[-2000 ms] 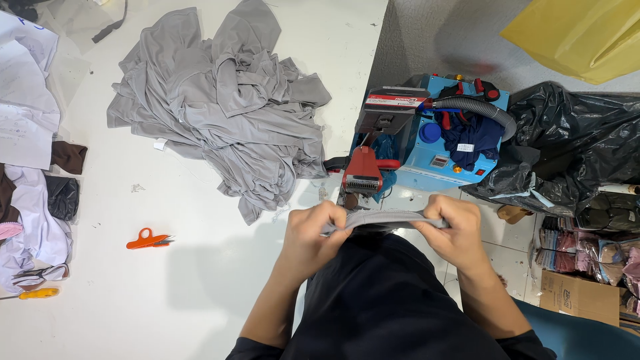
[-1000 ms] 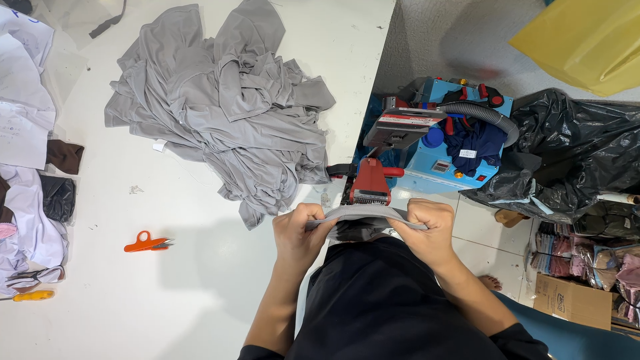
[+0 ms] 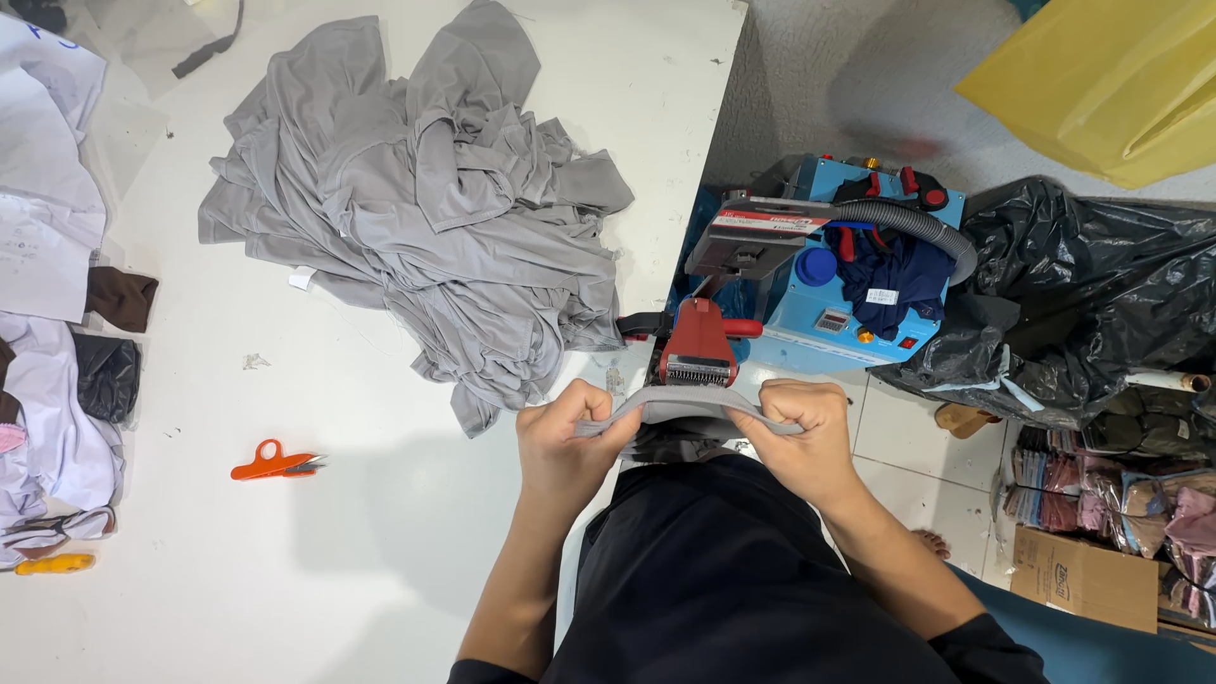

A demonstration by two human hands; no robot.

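Note:
My left hand and my right hand grip a band of grey fabric between thumbs and fingers, one at each end. The band arches between them, against or just in front of the toothed end of a red-headed device at the table edge. More of the cloth hangs darkly below the band, partly hidden by my body. A heap of grey garments lies on the white table to the left of the device. Orange thread snips rest on the table left of my left hand.
Beyond the table's right edge stands a light-blue machine with a grey corrugated hose and dark cloth on it. Black plastic bags, bundled garments and a cardboard box lie farther right. White cloth and a yellow-handled tool are at far left.
Both hands keep hold of the grey band, which now arches upward more than two seconds ago. The garment heap and snips lie as before.

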